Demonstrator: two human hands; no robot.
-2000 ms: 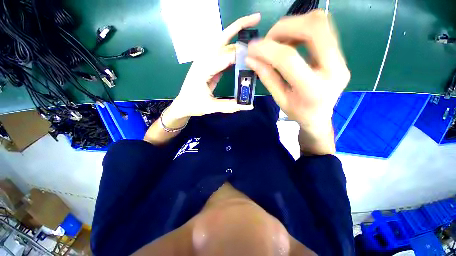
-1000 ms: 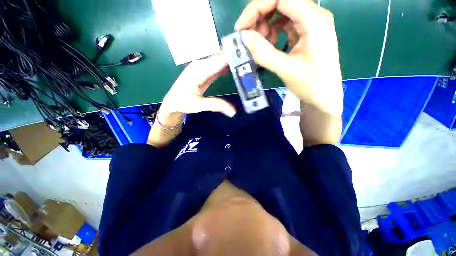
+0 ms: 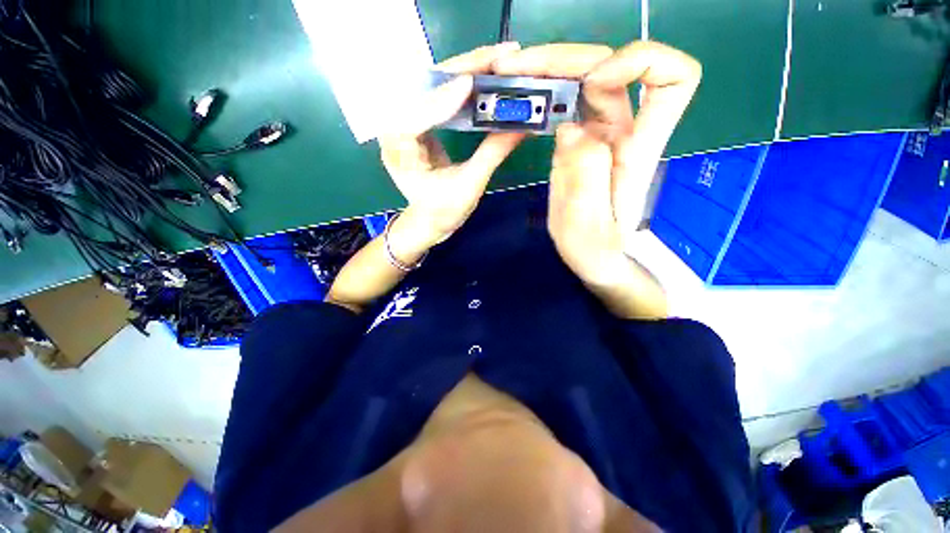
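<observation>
A VGA connector module (image 3: 563, 94) with a grey-silver face label lies crosswise between my hands. Its blue VGA port (image 3: 513, 109) faces me, with a screw post each side. My left hand (image 3: 443, 156) grips its left end, thumb over the face. My right hand (image 3: 609, 156) holds its right end between fingers and thumb. A thin black cable (image 3: 506, 23) runs away behind the module. A white label sheet (image 3: 365, 62) lies on the bench by my left hand and is cut off by the top edge.
A tangled black cable pile (image 3: 63, 135) with metal-tipped plugs lies on the green bench (image 3: 313, 177) at left. Blue bins (image 3: 802, 213) stand below the bench edge at right, and a bin of cables (image 3: 193, 302) at left. More cable parts show at the far right edge.
The module has turned from upright to crosswise. My left hand has closed on its left end, and my right hand has shifted to its right end. The label now sits flat around the port.
</observation>
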